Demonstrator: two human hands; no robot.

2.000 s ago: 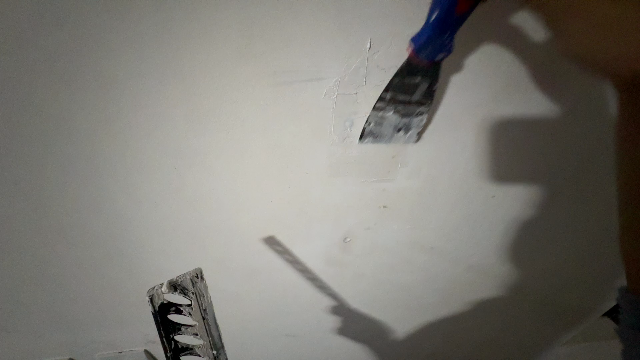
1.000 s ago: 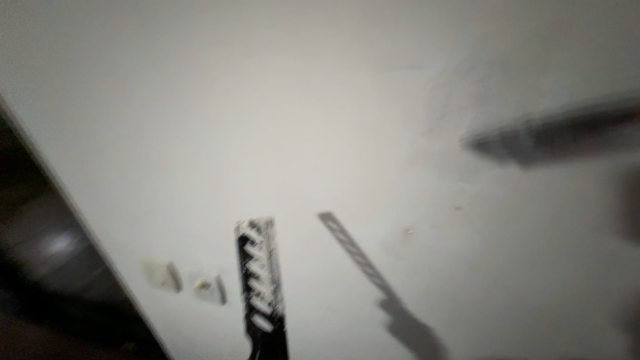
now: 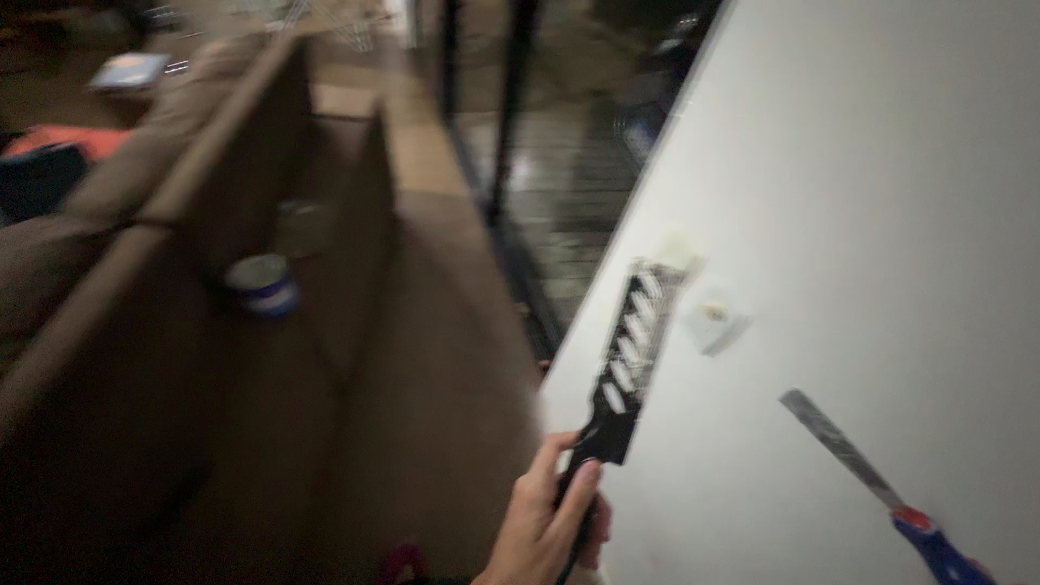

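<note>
My left hand (image 3: 552,508) is closed around the handle of a black tool with a row of slanted oval holes (image 3: 638,345), smeared with pale compound and held upright before the white wall (image 3: 853,203). At the lower right a putty knife (image 3: 845,447) with a blue and red handle points up and left. Only a sliver of my right hand (image 3: 981,571) shows at the bottom edge, at that handle. Two small wall fittings, one yellowish (image 3: 678,244) and one white (image 3: 715,321), sit behind and beside the holed tool.
A brown sofa (image 3: 162,203) stands at the left. Behind its back, a can with a blue label (image 3: 264,284) rests on a brown surface. A dark-framed glass door (image 3: 504,122) adjoins the wall's edge. The picture is blurred.
The view has swung far left, bringing in the sofa, can and door. The putty knife, with its blade against the patched wall area two seconds ago, is now lower and away from that patch.
</note>
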